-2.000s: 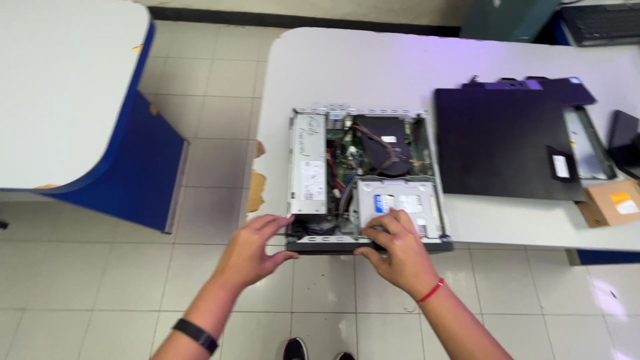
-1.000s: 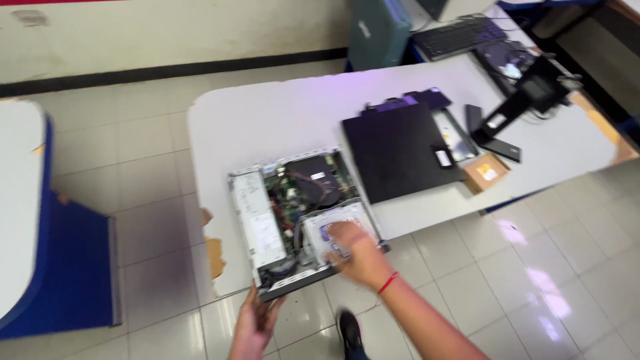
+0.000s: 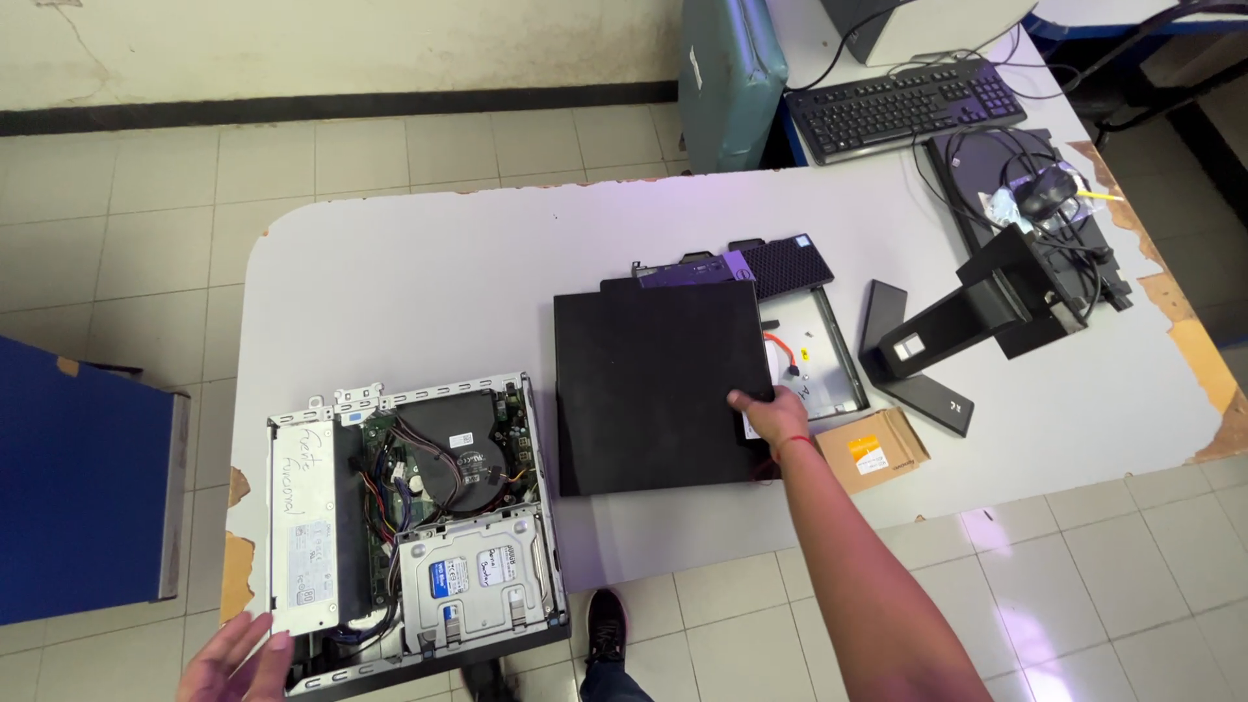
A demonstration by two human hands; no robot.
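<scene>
An opened desktop computer chassis (image 3: 546, 487) lies at the table's front left, with a silver power supply (image 3: 304, 526) on its left, a black fan shroud (image 3: 453, 444) at the back and a hard drive (image 3: 473, 580) in a metal caddy at the front. My left hand (image 3: 239, 658) is at the chassis's front left corner, fingers apart; whether it touches is unclear. A black flat computer cover panel (image 3: 658, 390) lies right of the chassis. My right hand (image 3: 775, 417) grips that panel's right edge, thumb on top, fingers mostly hidden.
Behind the panel are a black mesh bezel (image 3: 788, 266) and a metal tray (image 3: 829, 366) with a red cable. Right of them are a cardboard box (image 3: 873, 450), a monitor stand (image 3: 951, 322), a mouse (image 3: 1048, 193) with tangled cables and a keyboard (image 3: 907, 105). A blue desk (image 3: 88, 478) stands left.
My right hand has left the hard drive area of the chassis and moved right to the black panel. My left hand remains by the chassis's front left corner. The view has shifted right.
</scene>
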